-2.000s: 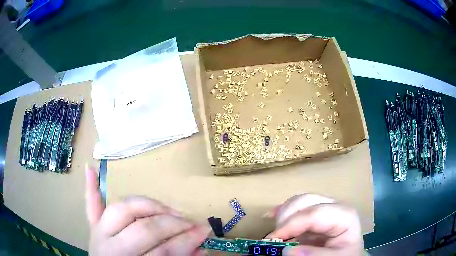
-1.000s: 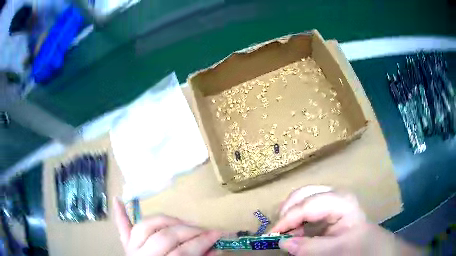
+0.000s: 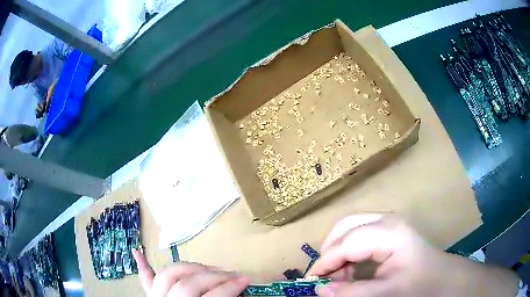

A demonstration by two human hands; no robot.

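Observation:
A narrow green circuit board [image 3: 270, 289] with a digit display [image 3: 299, 290] lies level at the bottom edge. The display shows faint glowing blue digits. My left hand [image 3: 194, 281] grips the board's left end, its index finger stretched upward. My right hand [image 3: 372, 258] pinches the right end; a small light part shows by its fingertips. A small black block [image 3: 292, 274] and a short blue-purple patterned piece [image 3: 310, 250] lie just behind the board, the patterned piece partly hidden by my right hand.
An open carton [image 3: 325, 203] with small gold bits stands ahead. Plastic bags [image 3: 186, 180] lie left of it. A board stack [image 3: 113, 241] is at left, a looser board pile [image 3: 491, 75] at upper right. Across the green surface are a blue bin [image 3: 72, 93] and a person in a dark cap [image 3: 23, 66].
The view has tilted and turned, bringing more of the far left into sight. Both hands still hold the board. The right fingers now cover part of the patterned piece, and the display digits look different.

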